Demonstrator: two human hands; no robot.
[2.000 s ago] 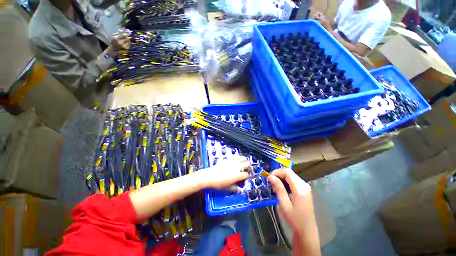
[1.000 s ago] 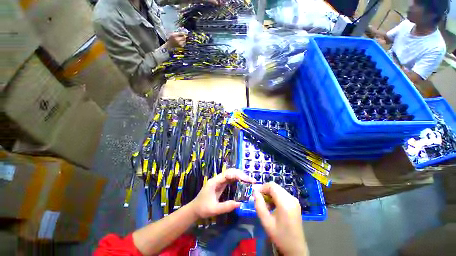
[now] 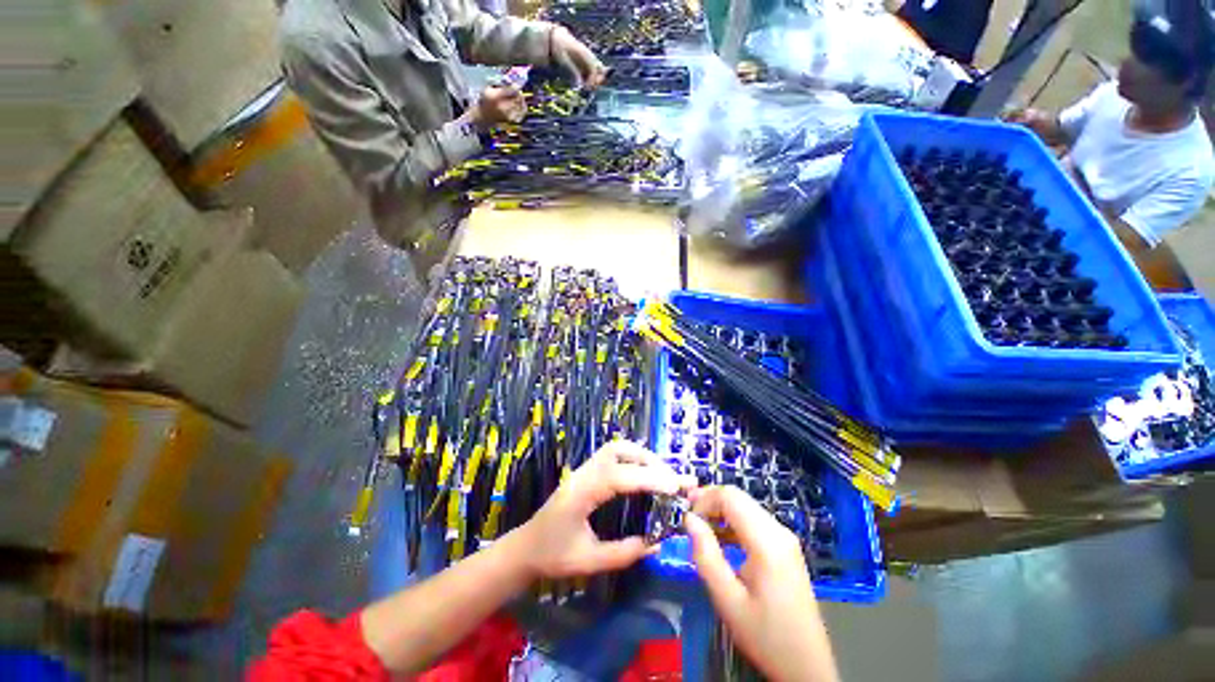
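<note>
My left hand [image 3: 600, 513] and my right hand [image 3: 753, 560] meet over the near edge of the blue tray [image 3: 849, 588]. My left fingers and thumb hold a small black-and-silver module [image 3: 669, 517]. My right fingertips touch its right side; a thin cable end there is too small to make out. Modules [image 3: 704, 449] stand in rows in the tray. A bundle of black cables with yellow ends [image 3: 766, 393] lies diagonally across the tray. Dense rows of similar cables [image 3: 513, 386] lie left of it.
Stacked blue totes [image 3: 986, 360] with dark parts stand right of the tray, a side tote [image 3: 1162, 400] at far right. A clear plastic bag [image 3: 766, 160] lies beyond. Cartons [image 3: 160, 280] are piled left. Two people work across the table, near more cables [image 3: 573, 153].
My left hand has come up from the tray and now holds a module between both hands. The view has shifted left, so the tray and totes appear further right.
</note>
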